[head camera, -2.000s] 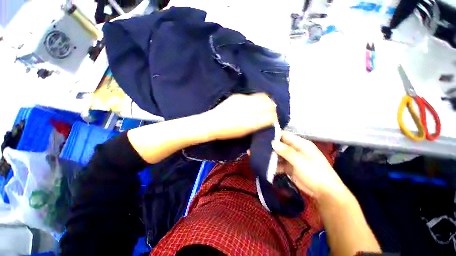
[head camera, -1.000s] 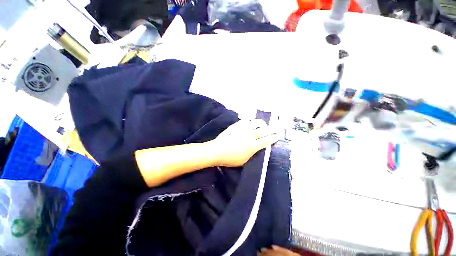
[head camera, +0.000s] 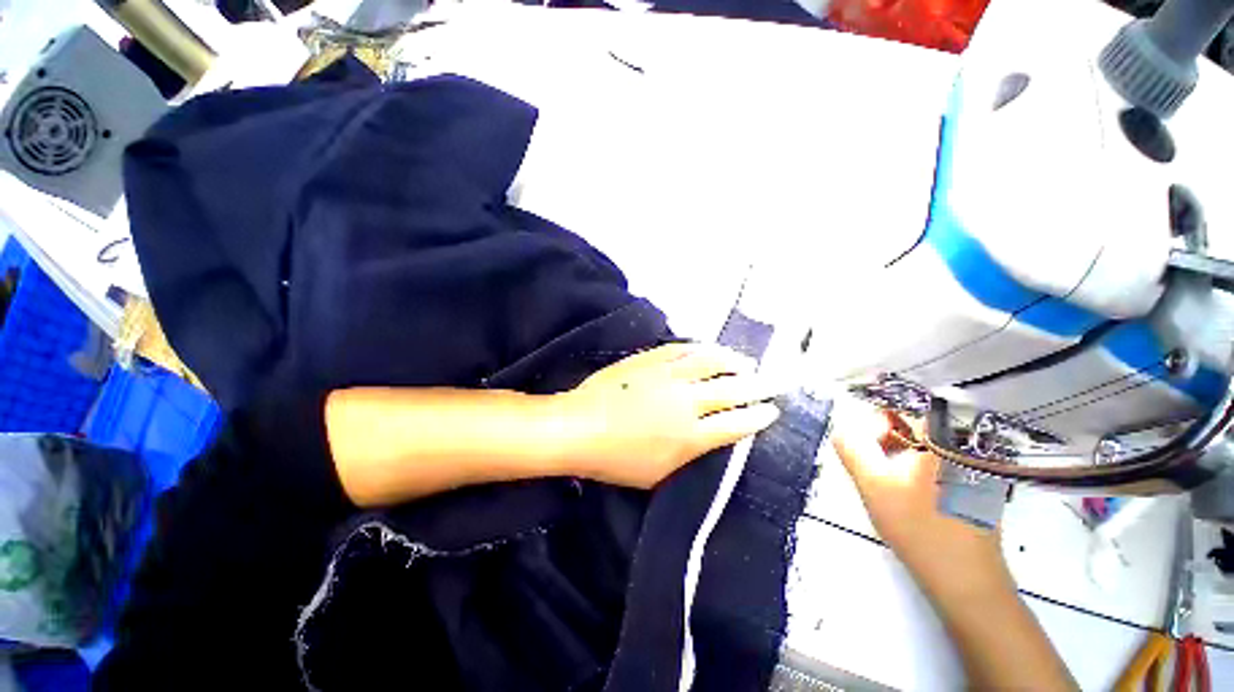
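Note:
Dark navy trousers (head camera: 406, 257) lie over the white table, with a frayed whitish edge at the lower left. A navy band with a white strip (head camera: 713, 521) runs from the bottom up to the needle area of the sewing machine (head camera: 1083, 257). My left hand (head camera: 677, 412) lies flat on the cloth and band, fingers spread, beside the needle area. My right hand (head camera: 886, 460) is at the right edge of the cloth, below the machine head; its fingertips are partly hidden by machine parts, so its hold is unclear.
Scissors with orange-yellow and red handles (head camera: 1167, 662) lie at the lower right, cut off by the edge. A grey machine vent (head camera: 54, 131) is at the upper left. Blue crates (head camera: 52, 331) and a clear bag (head camera: 54, 534) are at the left.
The trousers have moved from the lap area to the machine. My left hand has gone flat beside the needle. My right hand has come up to the machine. The view has shifted.

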